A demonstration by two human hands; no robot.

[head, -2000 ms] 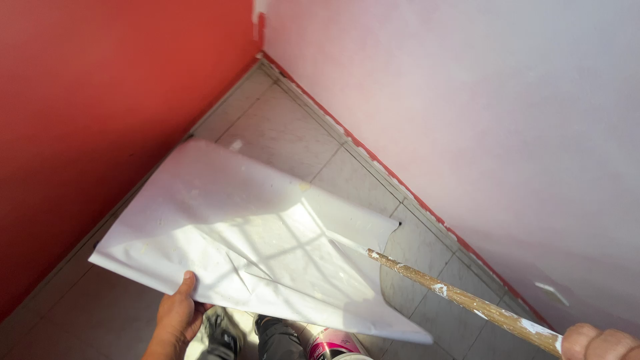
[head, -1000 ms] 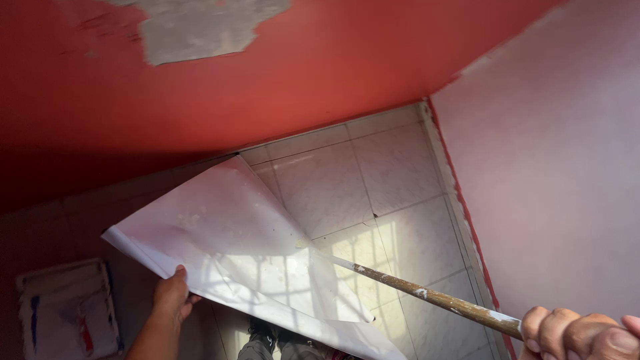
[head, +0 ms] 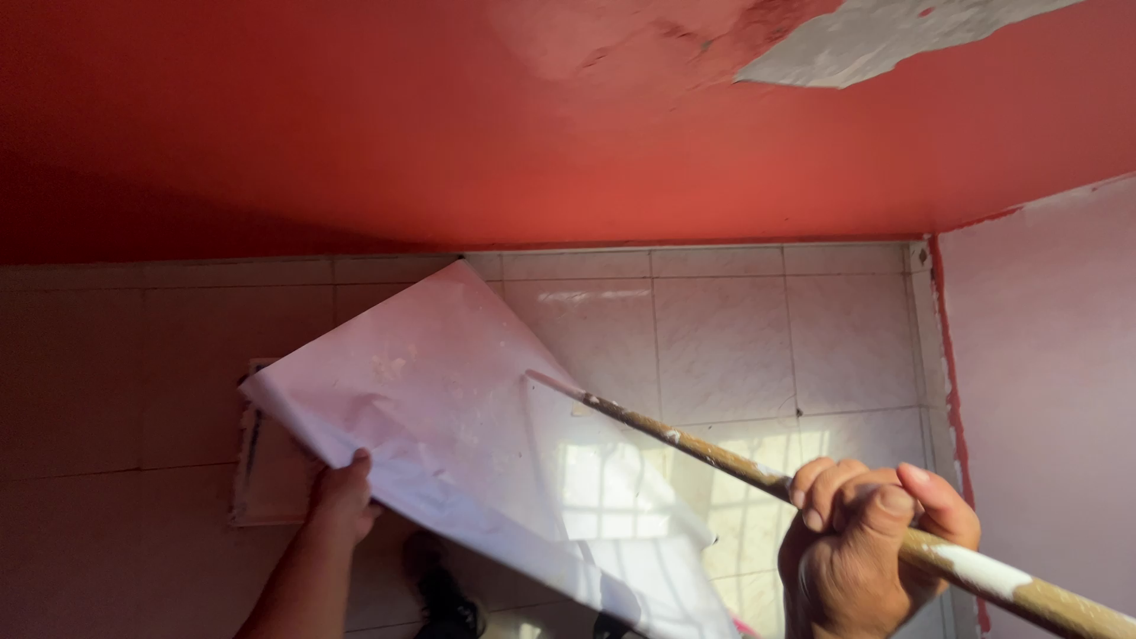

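My left hand [head: 348, 497] pinches the near edge of a large white sheet [head: 444, 382], thumb on top and fingers beneath. The sheet is creased and speckled, with window light falling on its right part. My right hand [head: 879, 541] is closed around a paint-spattered wooden pole [head: 701, 444], which slants from the lower right up to the sheet. The pole's far end lies over or against the sheet; whether it touches cannot be told.
A paint tray [head: 271, 479] lies on the tiled floor [head: 719, 337], partly under the sheet's left corner. Behind stands a red wall [head: 444, 133] with a bare grey patch [head: 887, 44]. A pale wall [head: 1047, 373] rises at the right. My shoe [head: 444, 599] shows at the bottom.
The view has turned a lot, bringing more of the red wall into sight. The sheet's left corner now overlaps the paint tray, which lay uncovered one second ago. Both hands keep their holds.
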